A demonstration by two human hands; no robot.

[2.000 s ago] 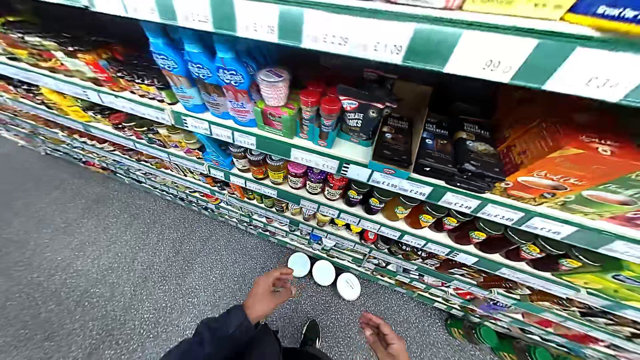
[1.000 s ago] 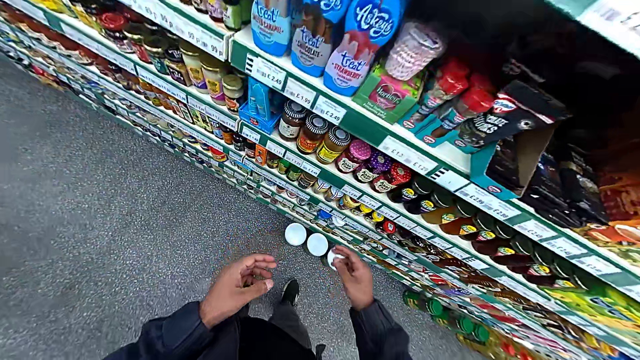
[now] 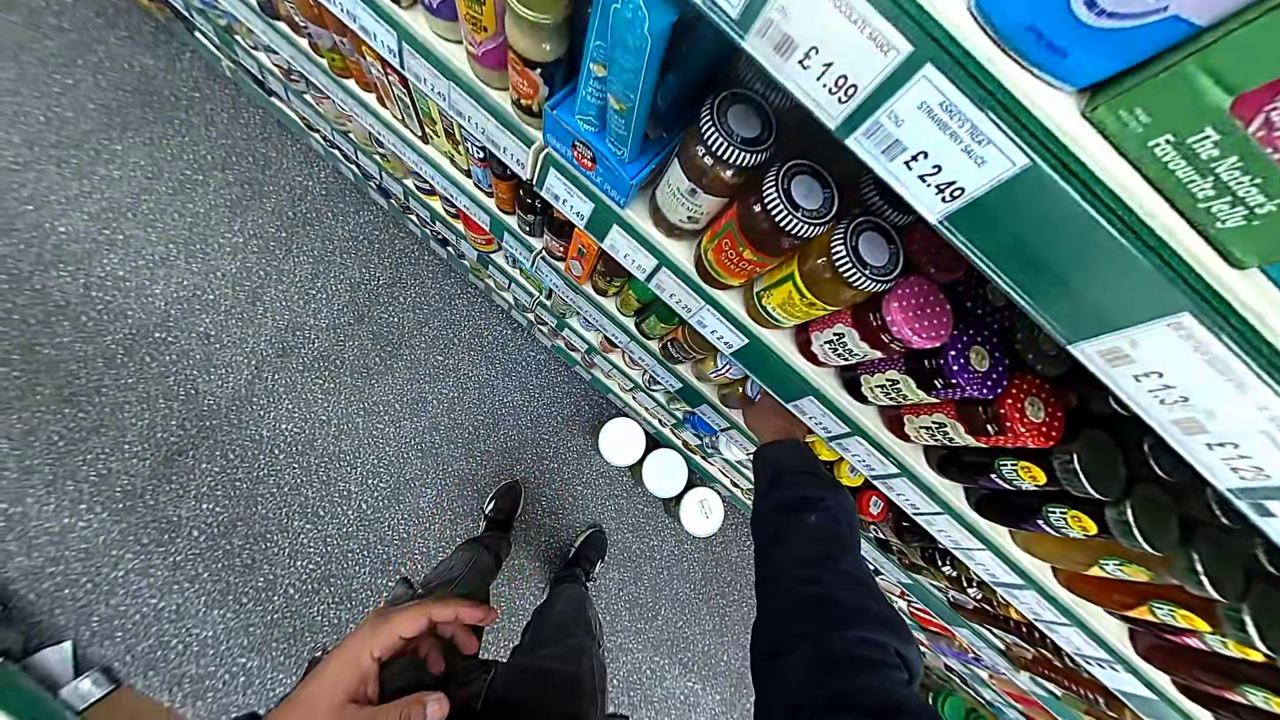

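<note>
My right hand (image 3: 775,418) reaches in under the shelf edge at a lower shelf, beside small jars (image 3: 738,390); its fingers are hidden, so what it touches does not show. My left hand (image 3: 400,655) is at the bottom, above my legs, fingers apart and curved, holding nothing. Three tubs with white lids (image 3: 664,472) stand in a row on the floor against the shelving. On the shelf above my right hand are jars with striped lids (image 3: 803,198) and jam jars with dotted lids in pink (image 3: 917,312), purple (image 3: 975,360) and red (image 3: 1030,410).
The shelf edge (image 3: 770,375) with price labels runs diagonally across the view. Upper shelves hold a blue carton (image 3: 625,75) and a green jelly box (image 3: 1200,130). My shoes (image 3: 588,552) stand on the grey speckled floor (image 3: 330,350) near the tubs. A cardboard box (image 3: 130,702) shows bottom left.
My right hand has moved from above the white-lidded tubs into a lower shelf. My left hand stays raised, fingers apart. The view has moved closer to the shelves.
</note>
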